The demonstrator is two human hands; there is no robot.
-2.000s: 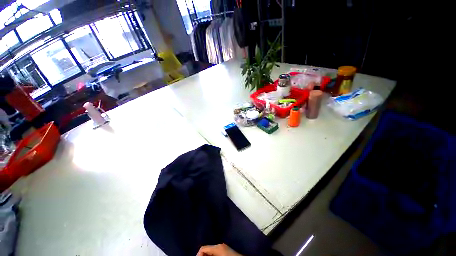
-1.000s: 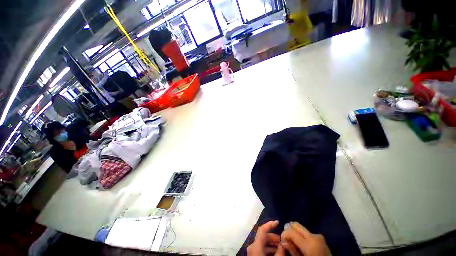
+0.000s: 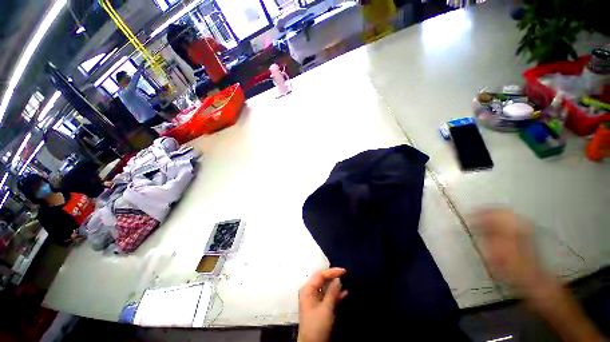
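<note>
The dark jacket (image 3: 381, 227) lies folded long on the pale table, its lower part running down to the near edge. My left hand (image 3: 320, 300) is at the jacket's left edge, fingertips together at the cloth; the pinch looks closed on the edge, and no button can be made out. My right hand (image 3: 505, 244) is off the jacket to the right, above the table, blurred by motion; its fingertips and any needle or thread cannot be made out.
Button box (image 3: 225, 236), small brown-yellow box (image 3: 209, 264) and white paper (image 3: 172, 305) lie left. Grey garments (image 3: 150, 187) and a red basket (image 3: 221, 111) lie farther left. Smartphone (image 3: 471, 145), clear tub (image 3: 506, 110), green box (image 3: 542, 139) and orange cone (image 3: 598, 143) stand right. Two people are far left.
My right hand has left the jacket edge and swung out to the right, while my left hand stays at the edge. The view has shifted, and another person shows at the back left.
</note>
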